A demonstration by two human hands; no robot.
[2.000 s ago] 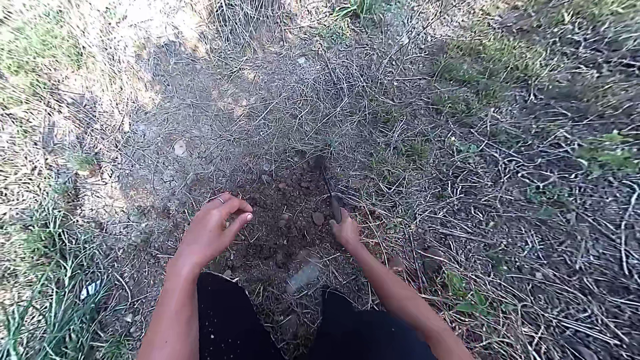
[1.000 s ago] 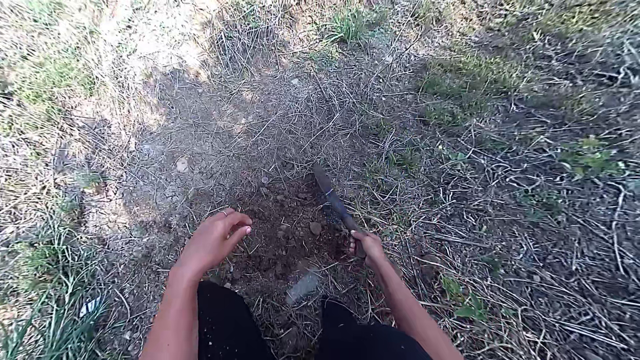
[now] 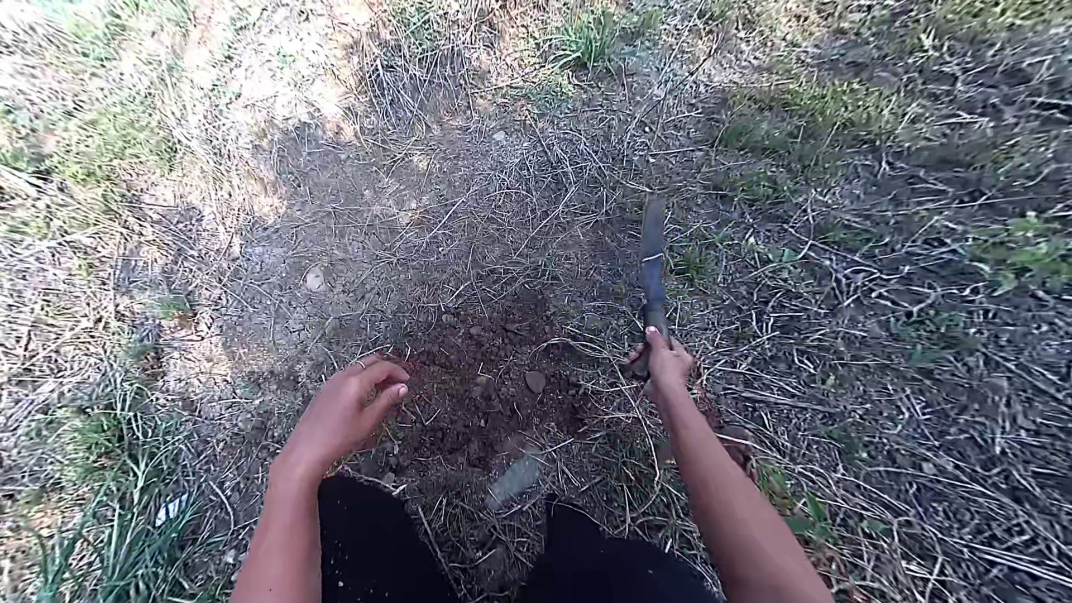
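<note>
My right hand (image 3: pixel 667 362) is closed around the dark handle of a bladed hand tool (image 3: pixel 653 260), like a long knife or narrow trowel. Its blade points away from me, over dry grass to the right of a patch of loosened brown soil (image 3: pixel 486 368). At the left edge of that soil hangs my left hand (image 3: pixel 356 406), fingers curled and the thumb a little apart from them, with nothing seen in it. A small rounded stone (image 3: pixel 535 382) lies in the soil. Whether the blade touches the ground cannot be told.
A flat grey stone (image 3: pixel 515 479) lies between my dark-clothed knees. A pale stone (image 3: pixel 315 278) sits farther off on the left. Dry stalks and roots cover the ground on the right, green grass (image 3: pixel 117 502) grows at the lower left, and a whitish scrap (image 3: pixel 172 509) lies in it.
The tool has swung out of the soil patch to the right, and its blade now points nearly straight away from me. My right hand stays shut on it; my left hand has hardly moved.
</note>
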